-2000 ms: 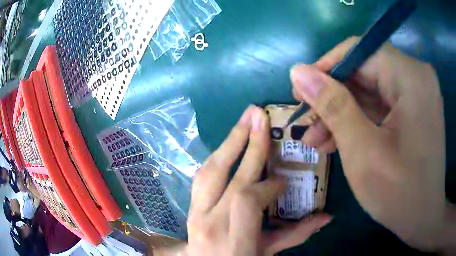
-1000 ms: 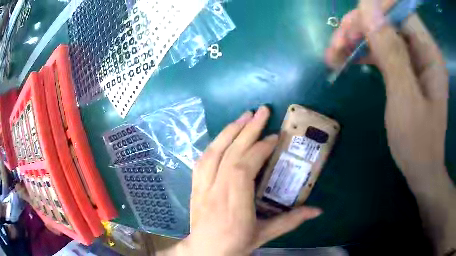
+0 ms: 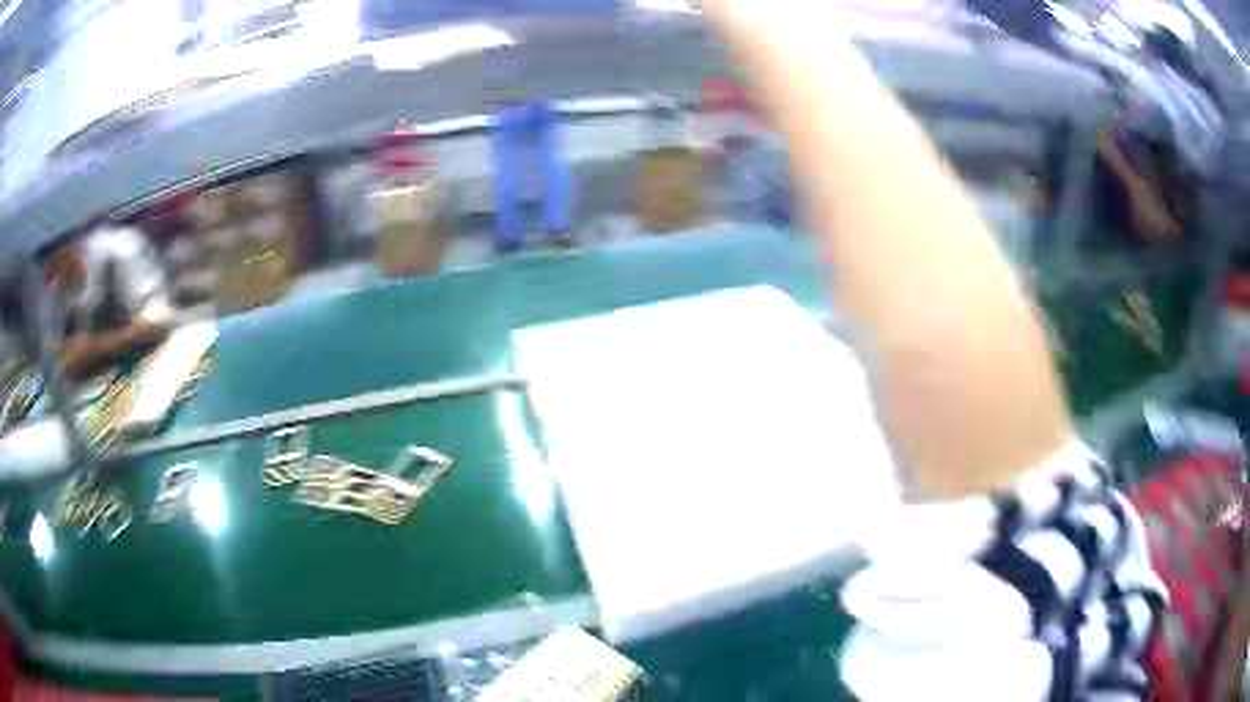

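Note:
A bare forearm, apparently my right, rises from a black-and-white sleeve at the lower right to the top edge. Its hand is cut off by the top edge, so what it holds is hidden. My left hand is out of the picture. A pale yellow adhesive sheet [image 3: 569,672] shows at the bottom edge. Beside it, to the left, lie clear film [image 3: 473,668] and a black die-cut sheet [image 3: 363,678], both cut off. The phone housing I had under my hand does not show. The view is blurred.
A large white slab [image 3: 699,446] lies on the green bench in the middle. Left of it are a metal rail [image 3: 343,405] and several loose frame-like parts [image 3: 363,487]. A red tray edge [image 3: 124,694] shows at bottom left. Blurred people are at far left and upper right.
The view has swung up from the close work to the wider bench and room. Both hands and the gold housing have left the picture; a raised forearm now crosses the right side.

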